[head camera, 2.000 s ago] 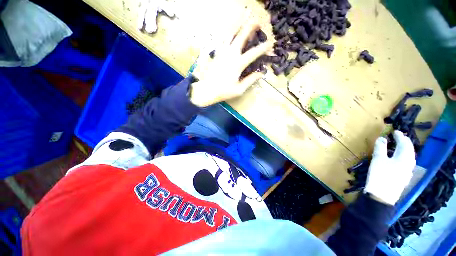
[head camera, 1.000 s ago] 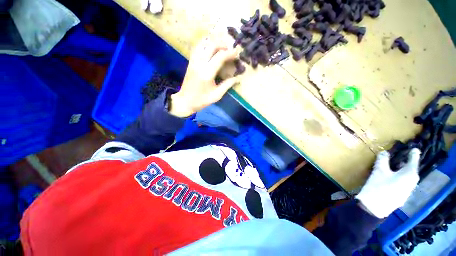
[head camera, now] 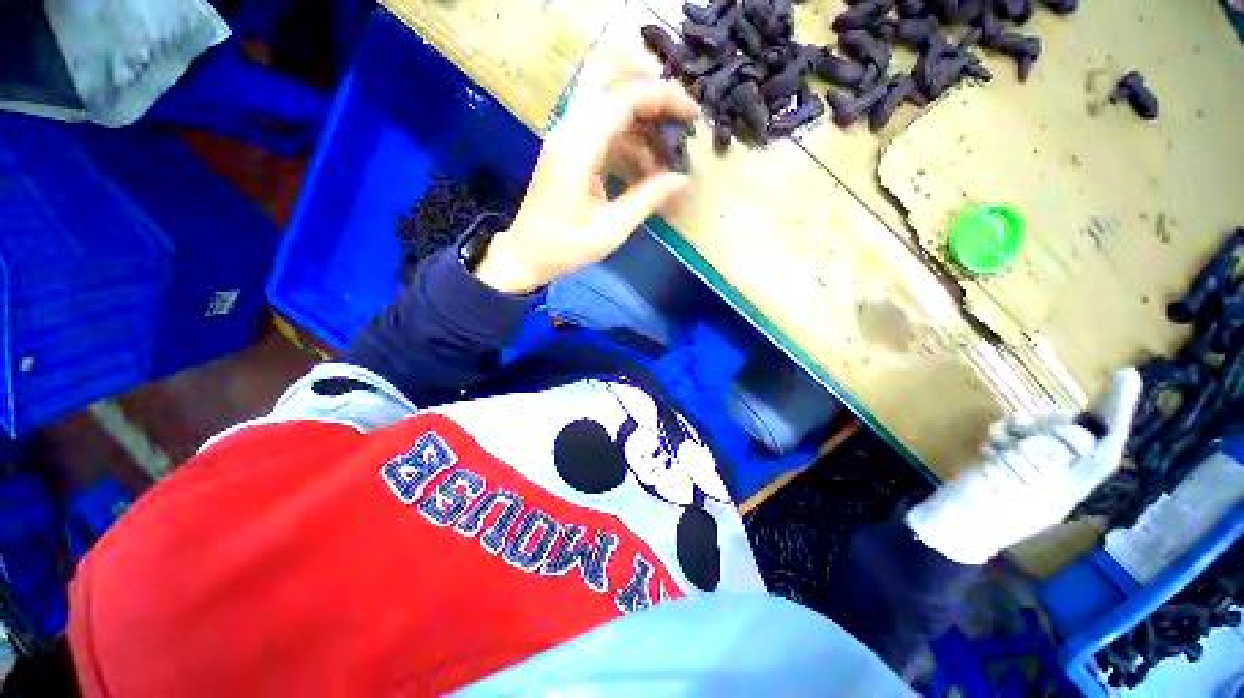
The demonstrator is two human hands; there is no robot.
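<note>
My bare left hand [head camera: 594, 184] is curled at the bench's front edge, with a small dark rubber piece [head camera: 669, 141] between thumb and fingers. A heap of similar dark rubber pieces [head camera: 744, 75] lies just beyond its fingertips. My gloved right hand [head camera: 1030, 477] is at the right, above the bench edge, fingers bent and one digit raised. A dark bit shows between its digits; I cannot tell whether it is held or part of the pile behind. Long black parts [head camera: 1187, 389] lie beside this hand, partly hidden by it.
A green round lid [head camera: 985, 239] lies on the tan bench top [head camera: 819, 259]. One dark piece [head camera: 1135, 94] lies alone farther back. A blue tray [head camera: 1091, 655] with black parts is at lower right. A blue bin [head camera: 368, 164] is below the bench at left. A paper slip [head camera: 1180, 518] lies near the tray.
My left hand has drawn back from the heap to the bench edge, now with a piece. My right hand has left the long black parts and turned, its fingers now bent. The view has shifted right.
</note>
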